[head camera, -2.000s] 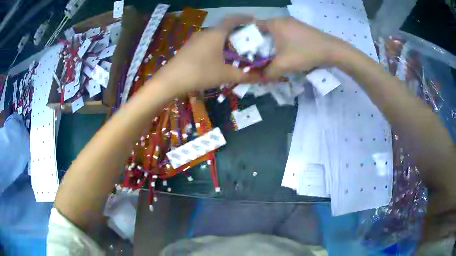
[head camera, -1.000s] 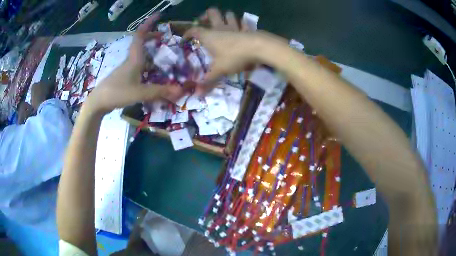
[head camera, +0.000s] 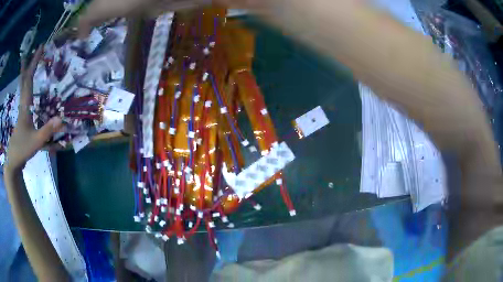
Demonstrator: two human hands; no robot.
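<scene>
The parts box [head camera: 118,135] at the left holds a loose pile of white-padded parts [head camera: 76,65] with dark red wires. My left hand [head camera: 34,135] is at the box's left side, fingers and thumb spread apart around the edge of the pile, with no part clearly gripped. My right arm arches across the top. My right hand [head camera: 113,12] is blurred and partly cut off by the top edge above the box; its grip is hidden. One padded part [head camera: 312,121] with an orange edge lies alone on the dark green mat.
Orange unfinished wired parts [head camera: 190,132] with red and blue wires lie at centre. A long patterned white strip [head camera: 156,82] lies along them, and a shorter one [head camera: 265,169] crosses their lower end. White sticker sheets [head camera: 389,148] are stacked right. A shiny clear bag [head camera: 460,41] is far right.
The view swung left, then partly back right. The clump held between both hands is no longer seen between them. My hands have moved apart, the left low beside the box, the right above it.
</scene>
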